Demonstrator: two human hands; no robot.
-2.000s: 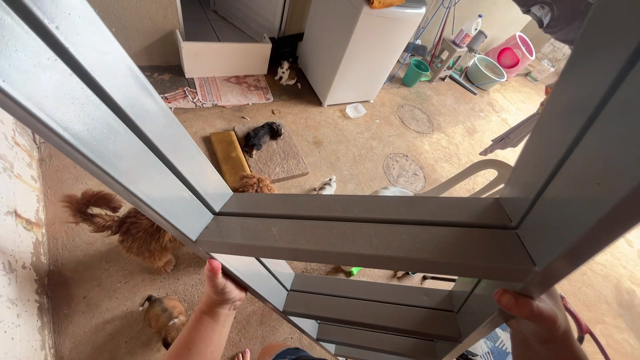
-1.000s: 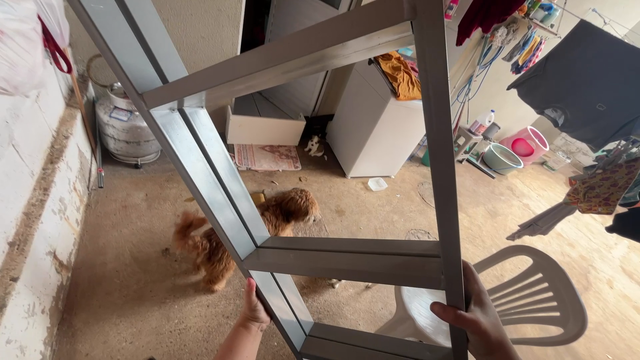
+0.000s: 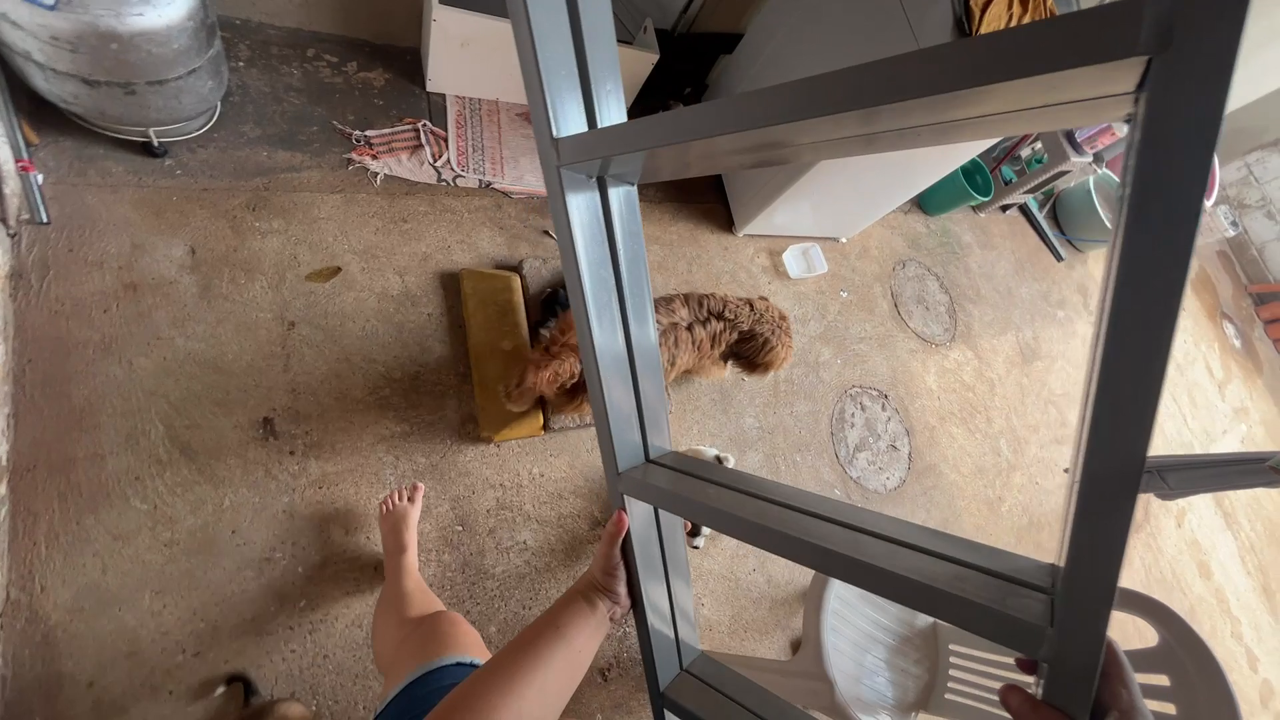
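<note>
A grey metal frame with crossbars [image 3: 840, 540], ladder-like in shape, spans the right half of the view, tilted. My left hand [image 3: 607, 575] grips its left rail, just below a crossbar, thumb pointing up. At the lower right my right hand [image 3: 1090, 690] is closed around the right rail, partly hidden behind it. The frame's bottom end lies outside the view. Through the frame a curly brown dog [image 3: 715, 335] shows, its rear beside a yellow block [image 3: 495, 355] on the floor. A white plastic chair [image 3: 880, 650] stands behind the lower part.
My bare foot [image 3: 400, 510] is on the concrete floor at lower left. A small white animal [image 3: 705, 460] is partly hidden behind a crossbar; another animal [image 3: 275, 708] shows at the bottom edge. Farther off are a gas cylinder [image 3: 120, 65], a rug [image 3: 495, 145], a white appliance [image 3: 840, 185] and a green bucket [image 3: 957, 187].
The frame has shifted right in the view, still in both hands. The brown dog, earlier at the left, now stands by the yellow block. The view has tipped down from one second ago.
</note>
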